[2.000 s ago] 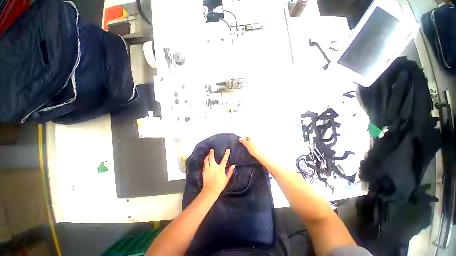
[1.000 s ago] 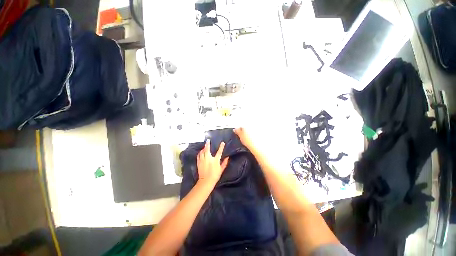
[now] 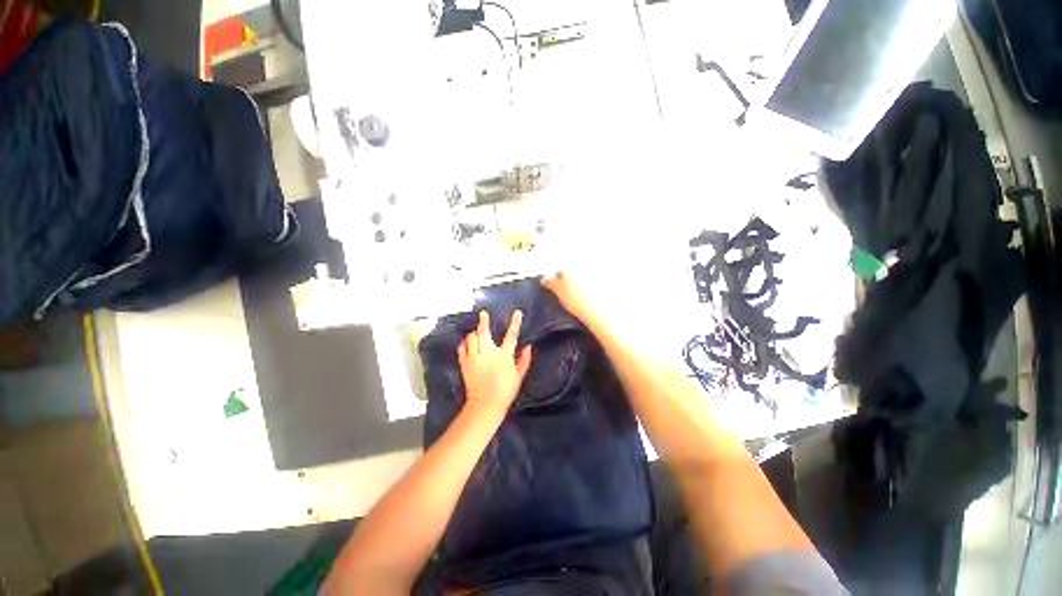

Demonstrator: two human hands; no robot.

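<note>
A dark navy bag panel [image 3: 547, 466] runs from the lap over the near edge of the white table. Its top edge lies just short of the presser foot and needle area [image 3: 512, 221], which has a yellow piece. My left hand [image 3: 491, 363] lies on the panel with fingers spread, pressing it down. My right hand [image 3: 561, 289] holds the panel's top right corner; its fingertips are small and washed out by glare. The pale sewing machine body [image 3: 408, 116] is overexposed.
A navy pile with pale piping [image 3: 175, 175] stands at left. Black webbing pieces [image 3: 745, 303] lie tangled right of the machine. A white-framed screen [image 3: 856, 76] and a black fabric heap [image 3: 932, 268] are at right. A green scrap [image 3: 236, 403] lies on the left side table.
The panel's top edge has moved forward toward the needle area and looks flatter and straighter. Both hands have moved forward with it. The camera view has shifted slightly.
</note>
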